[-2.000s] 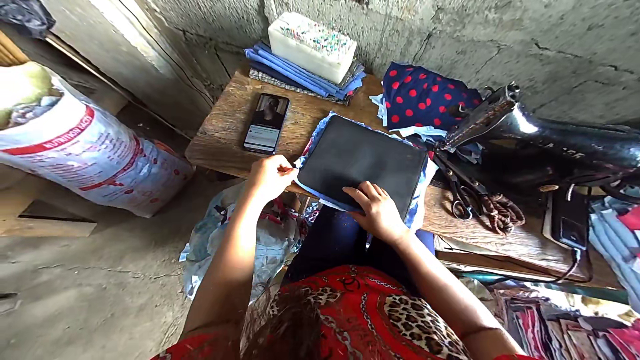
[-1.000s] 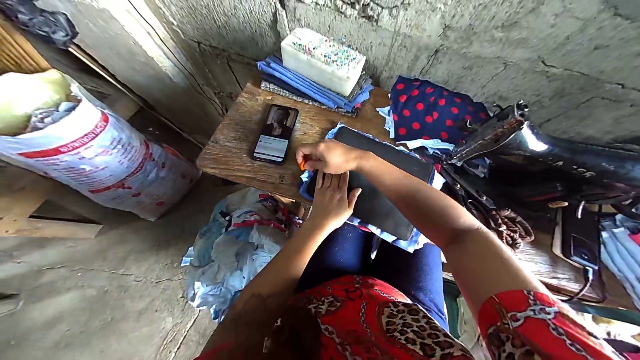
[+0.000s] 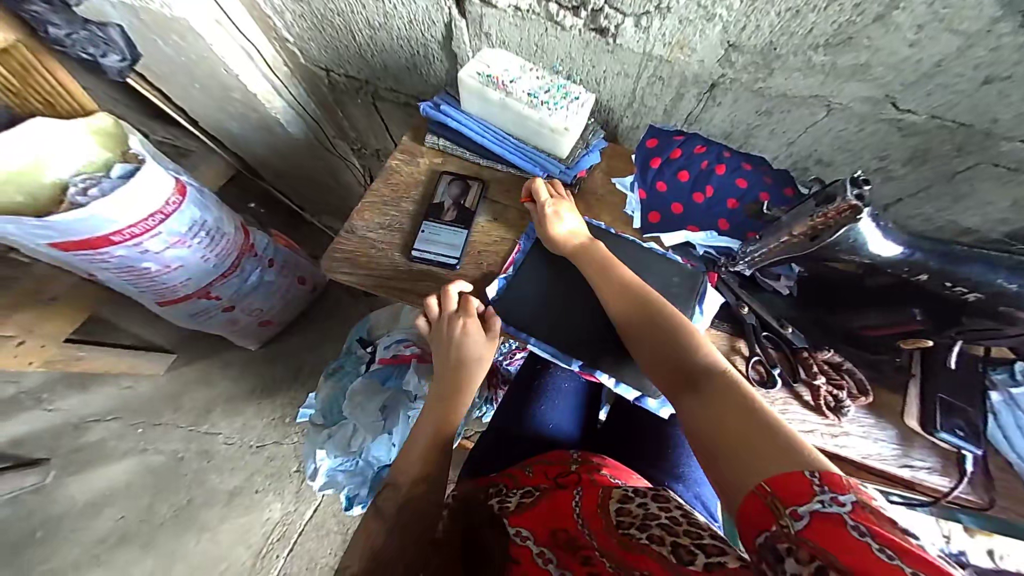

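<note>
A flat black panel (image 3: pixel 560 292) lies on light blue-and-white cloth (image 3: pixel 552 360) whose frayed edges stick out around it. My right hand (image 3: pixel 556 218) is over the panel's upper left corner, its fingers closed on a small orange object (image 3: pixel 526 199), mostly hidden. Beside the panel's lower left corner, my left hand (image 3: pixel 462 326) has curled fingers; whether anything is between them cannot be made out. Black-handled scissors (image 3: pixel 760 352) rest to the right of the panel. Behind it is navy cloth with red dots (image 3: pixel 704 184).
A phone (image 3: pixel 448 220) lies on the wooden tabletop (image 3: pixel 376 232). Behind it, a white block of colored-head pins (image 3: pixel 524 100) sits on folded cloths (image 3: pixel 472 136). A black sewing machine (image 3: pixel 920 272) occupies the right. A full printed sack (image 3: pixel 176 232) and a plastic bag (image 3: pixel 368 416) are at left.
My right hand has moved from the panel's lower part to its upper left corner. One second ago both hands were together at the left edge; now they are apart.
</note>
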